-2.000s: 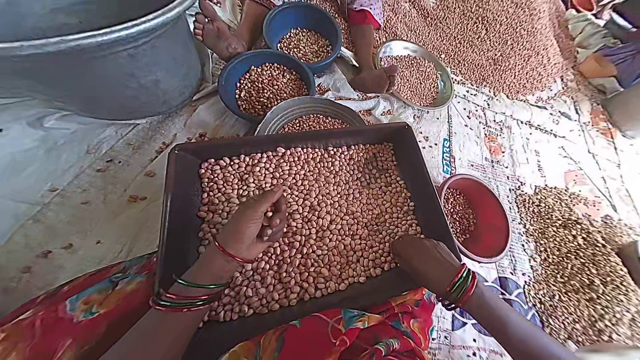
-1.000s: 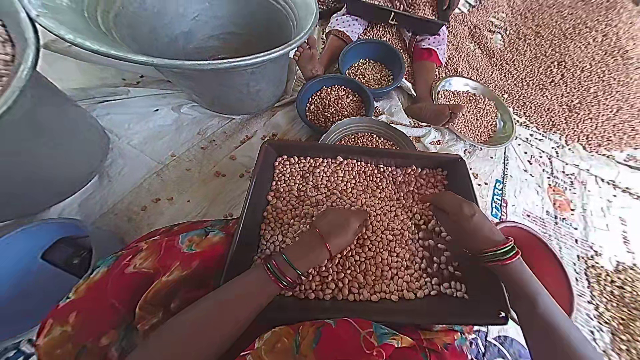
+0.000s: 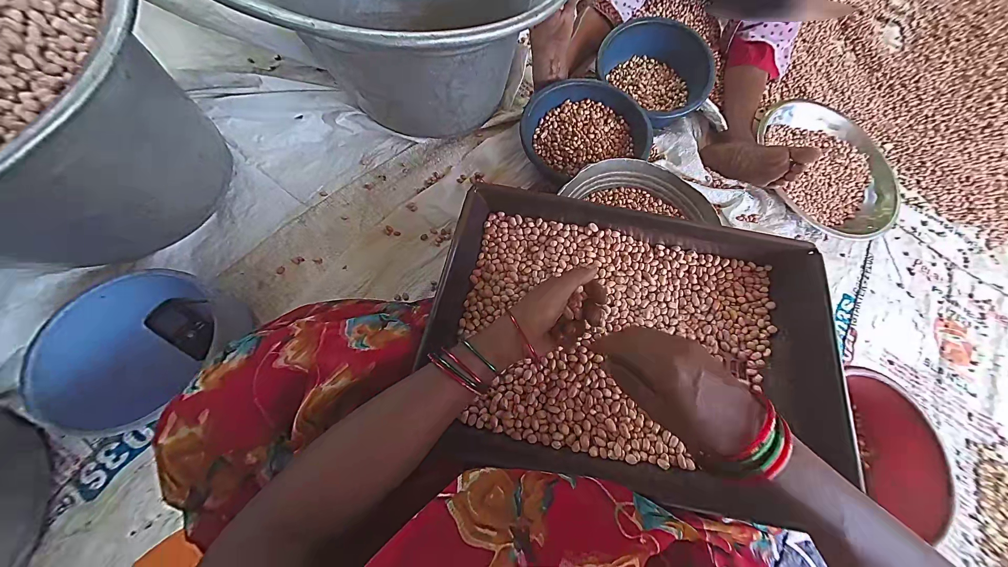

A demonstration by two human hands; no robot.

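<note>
A dark rectangular tray rests tilted on my lap, over red floral cloth, with a layer of pinkish-brown peanut kernels in it. Above the kernels, left of the tray's middle, is my left hand, its fingers curled inward; whether kernels lie in them cannot be told. My right hand is just to its right, back of the hand up, low over the kernels. Its fingertips point toward my left hand and are mostly hidden beneath it. Bangles circle both wrists.
Beyond the tray are blue bowls of kernels, a metal bowl and a steel plate. Another person's foot touches the plate. Large metal tubs stand left, a blue round object nearer, a red bowl right.
My right hand has moved from the tray's right side in toward my left hand. The left hand stays over the kernels. The view has shifted left.
</note>
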